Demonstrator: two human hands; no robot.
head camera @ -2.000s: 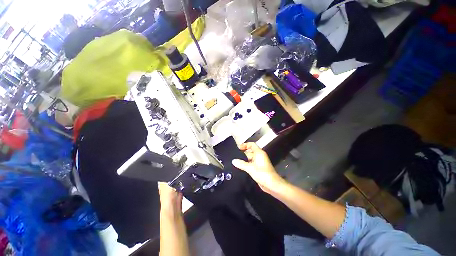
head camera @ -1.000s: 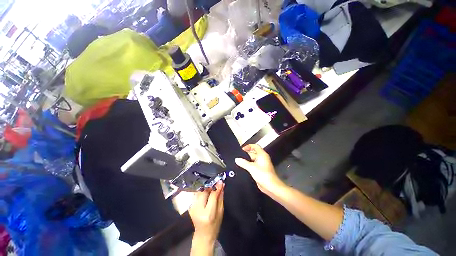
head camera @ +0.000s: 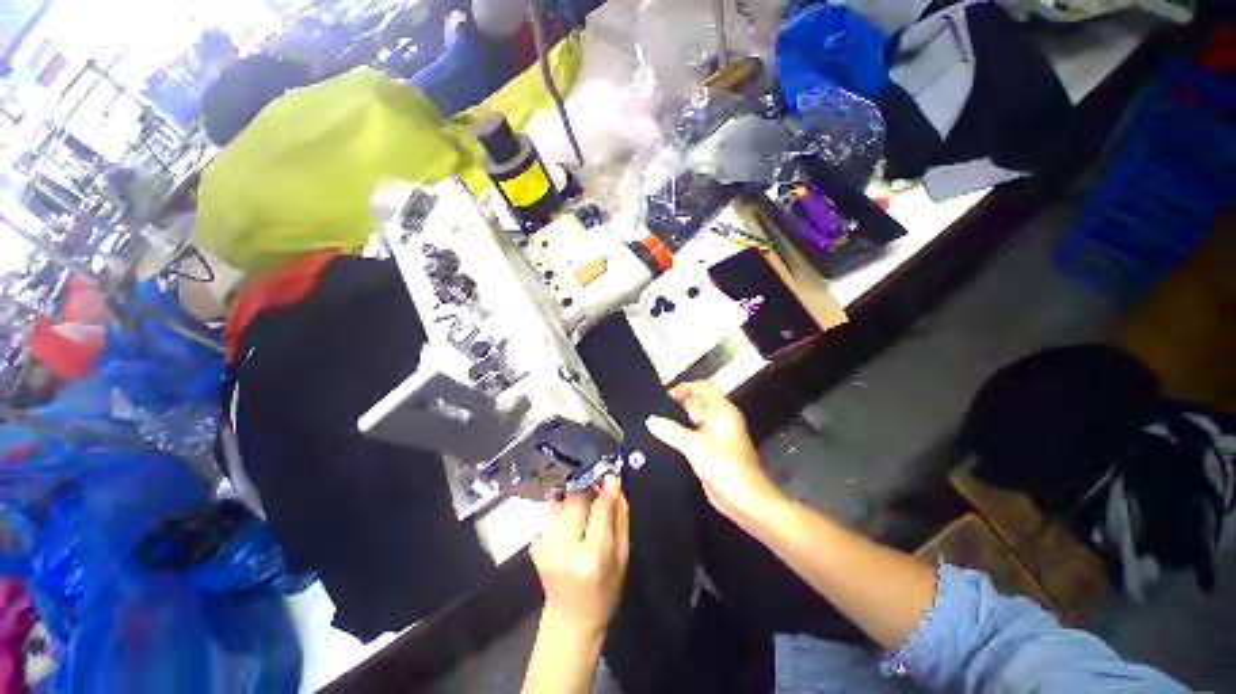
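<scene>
The button-sewing machine (head camera: 522, 346) stands on the white table, with its front end towards me. My left hand (head camera: 586, 549) is at the machine's front, fingertips up at the small metal clamp (head camera: 596, 472); whether the fingertips hold a button is too small to tell. My right hand (head camera: 712, 445) grips the black garment (head camera: 630, 380) between thumb and fingers, right of the machine head. The garment runs beside the head and down to my lap. The grey guard plate (head camera: 431, 411) sticks out to the left.
A white button tray (head camera: 667, 325) with several dark buttons, a black flat case (head camera: 766, 305) and a purple-handled tool (head camera: 817, 214) lie right of the machine. A black thread cone (head camera: 522, 179) stands behind. A black garment pile (head camera: 339, 447) and blue bags (head camera: 149, 542) are at left.
My left hand has come from the machine's left side to the clamp at its front. My right hand stays on the garment. The whole view has shifted slightly.
</scene>
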